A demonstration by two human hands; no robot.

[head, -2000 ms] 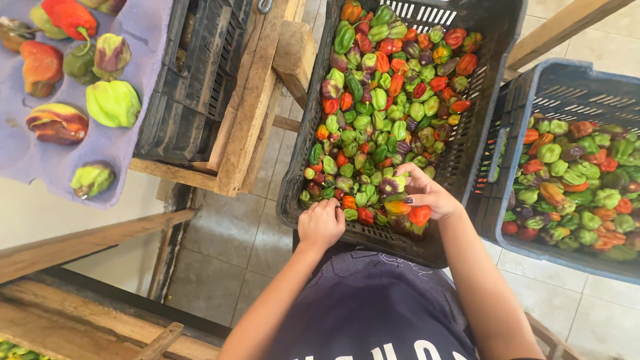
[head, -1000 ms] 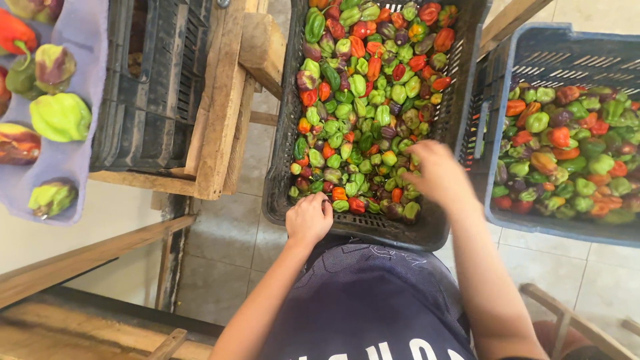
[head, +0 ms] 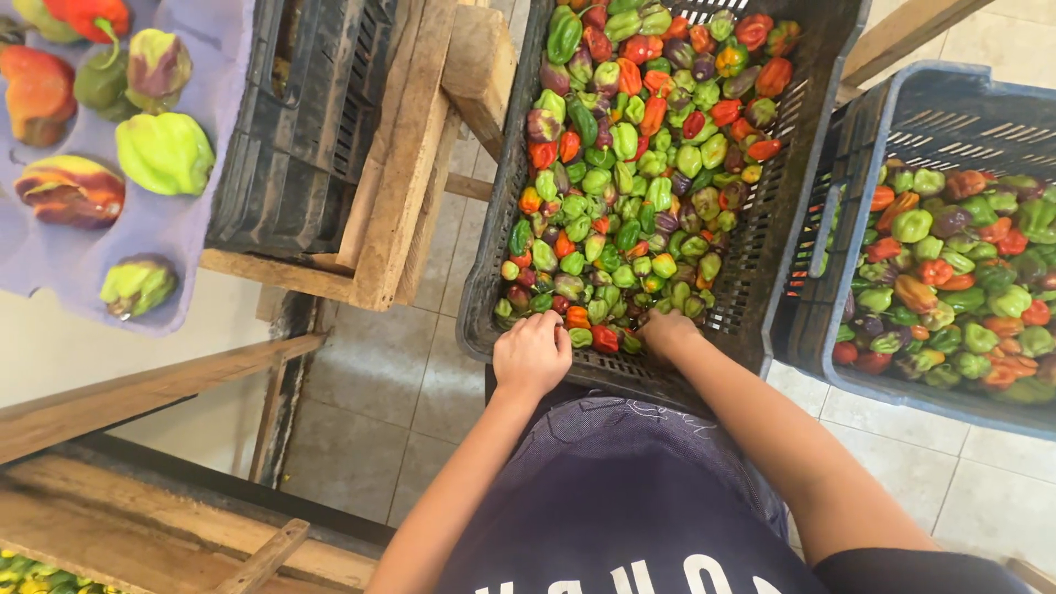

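Observation:
Small green, red, orange and purple peppers point(head: 615, 223) lie heaped in a black plastic crate point(head: 474, 322) in front of my body. My left hand point(head: 532, 353) rests at the crate's near rim, its fingers curled; whether anything is inside them cannot be seen. My right hand point(head: 667, 334) reaches down into the peppers at the near end of the crate, right of my left hand. Its fingertips are hidden among the peppers, so a hold on one cannot be made out.
A blue plastic crate point(head: 895, 99) of mixed peppers stands to the right. At upper left, a purple molded tray point(head: 186, 239) holds larger peppers beside a dark crate point(head: 285, 181) on a wooden frame point(head: 404, 165). Wooden beams point(head: 165, 371) cross at lower left, above tiled floor point(head: 363, 412).
Two seconds ago my right hand held peppers above the crate's near end. It was then empty-looking and blurred near the right side, and now it is down among the peppers. My left hand stays by the rim.

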